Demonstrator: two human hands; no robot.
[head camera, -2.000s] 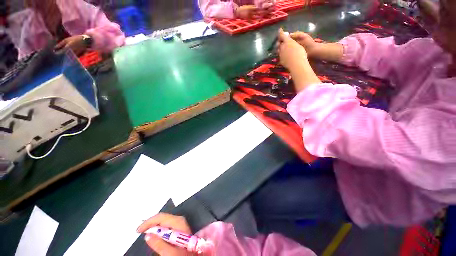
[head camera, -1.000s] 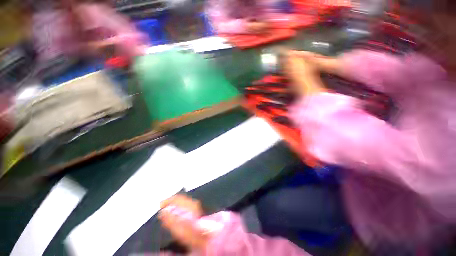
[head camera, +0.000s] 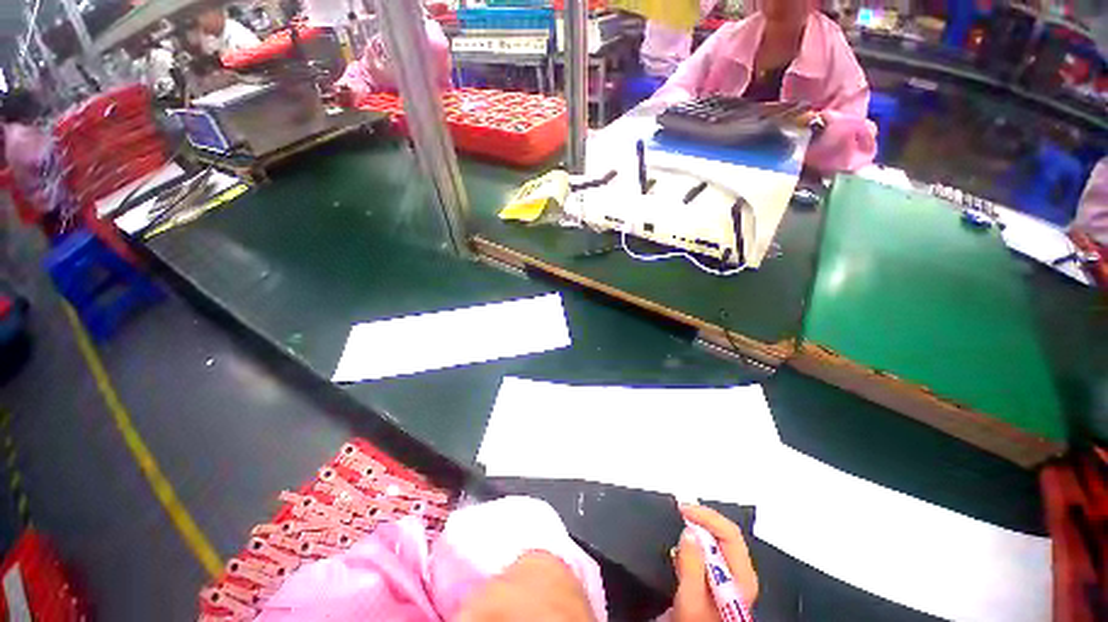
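My right hand (head camera: 719, 569), at the bottom edge right of centre, is closed on a thick white-pink pen (head camera: 722, 578) with dark print. The pen's lower part is cut off by the frame. A blank white paper sheet (head camera: 626, 431) lies on the bench just beyond the hand. Another long strip (head camera: 899, 535) adjoins it on the right, and a shorter strip (head camera: 456, 338) lies apart at the left. My left hand (head camera: 525, 593) is at the bottom edge beside a pink sleeve, partly cut off; its fingers do not show.
The dark green bench (head camera: 292, 267) has a raised brown edge. A white router (head camera: 656, 219) and a bright green board (head camera: 930, 316) stand behind it. Red trays of small pinkish parts (head camera: 316, 522) are at lower left. A person in pink sits across the bench.
The view has swung left, so the paper strips and green board now appear further right. My left sleeve and part of my left hand have come into view. The right hand still holds the pen.
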